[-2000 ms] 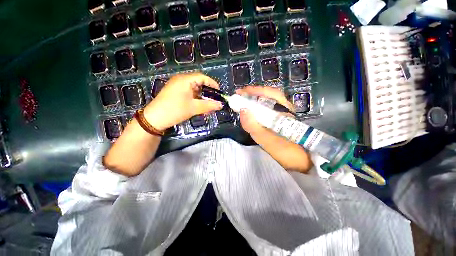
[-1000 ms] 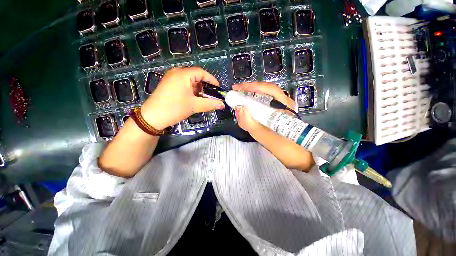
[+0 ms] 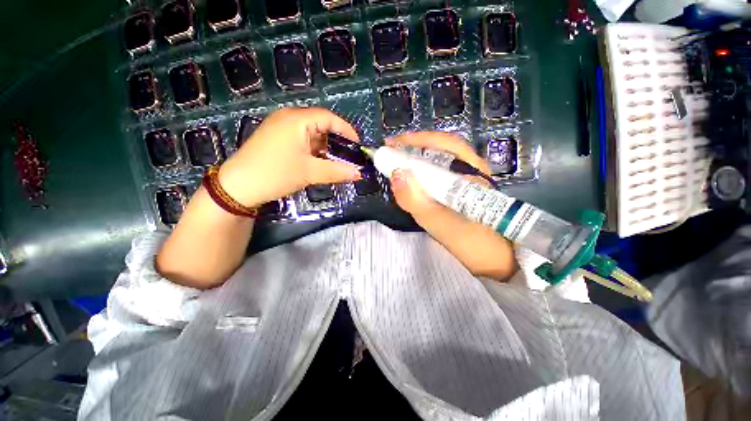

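My left hand pinches a small dark housing between thumb and fingers, tilted, above the tray. My right hand grips a large white and clear dispensing syringe with a printed label. Its needle tip is at the right end of the housing; whether it touches is too small to tell. A green cap and a pale yellowish hose are at the syringe's rear. A thin dark stick lies along the syringe in my right hand. The clear blister tray under my hands holds rows of dark square housings.
A white parts board with rows of tiny pinkish-brown parts stands at the right. A black box with a red light is beside it. Small red parts lie at the left and upper right. A person's grey sleeve is at the lower right.
The view has shifted, so the tray sits higher and further left than at first. Both hands keep their hold; the housing looks tilted slightly differently, and the syringe's rear end has moved slightly right.
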